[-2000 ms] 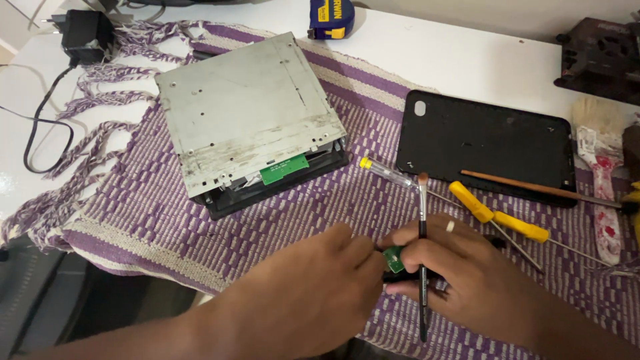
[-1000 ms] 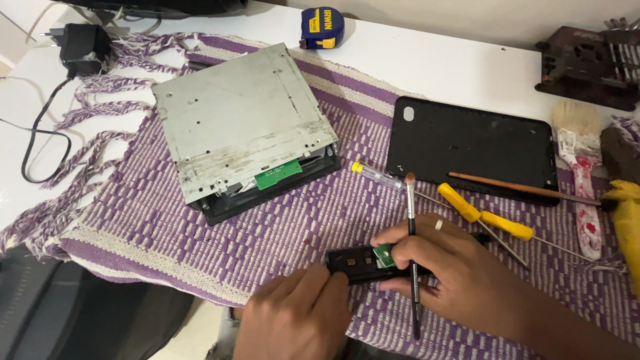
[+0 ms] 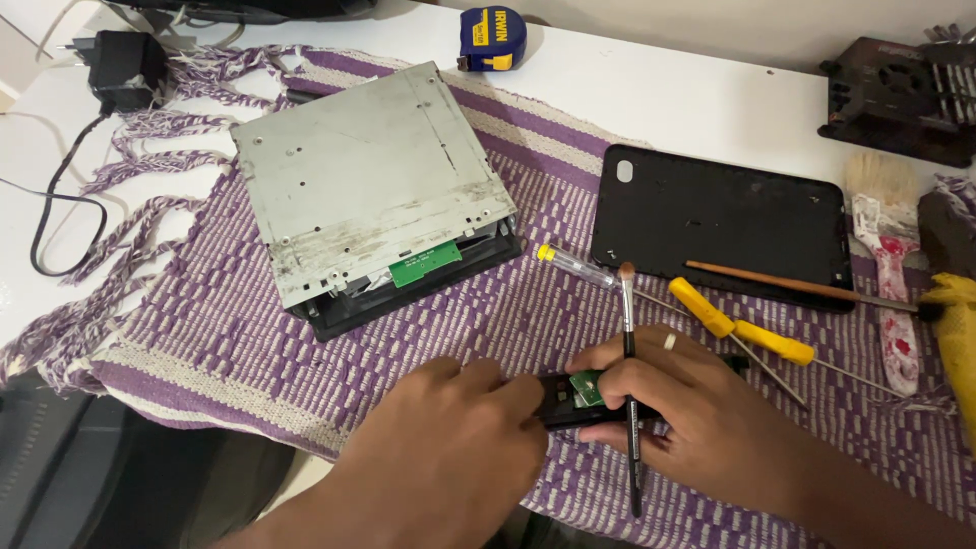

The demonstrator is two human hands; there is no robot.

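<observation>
My right hand (image 3: 686, 404) grips the right part of a narrow black plastic housing (image 3: 560, 414). Its fingers also touch a small green circuit board (image 3: 585, 387) on the housing and hold a thin black-handled brush (image 3: 630, 427), bristles pointing up. My left hand (image 3: 457, 427) closes around the housing's left end, which its fingers hide. Beyond my hands sits a grey metal car stereo unit (image 3: 366, 168), with a green board (image 3: 425, 264) showing at its black front edge.
Yellow-handled screwdrivers (image 3: 701, 307) and a clear-handled one (image 3: 576, 265) lie by a black plastic back cover (image 3: 720, 221). A wooden-handled brush (image 3: 785, 282) rests across it. Around them are a paintbrush (image 3: 892, 290), tape measure (image 3: 492, 38), power adapter (image 3: 126, 72) and woven purple mat (image 3: 252, 358).
A second ago my left hand was lower and more of the housing showed; now its fingers cover the left end. My right hand keeps its hold on the brush and housing.
</observation>
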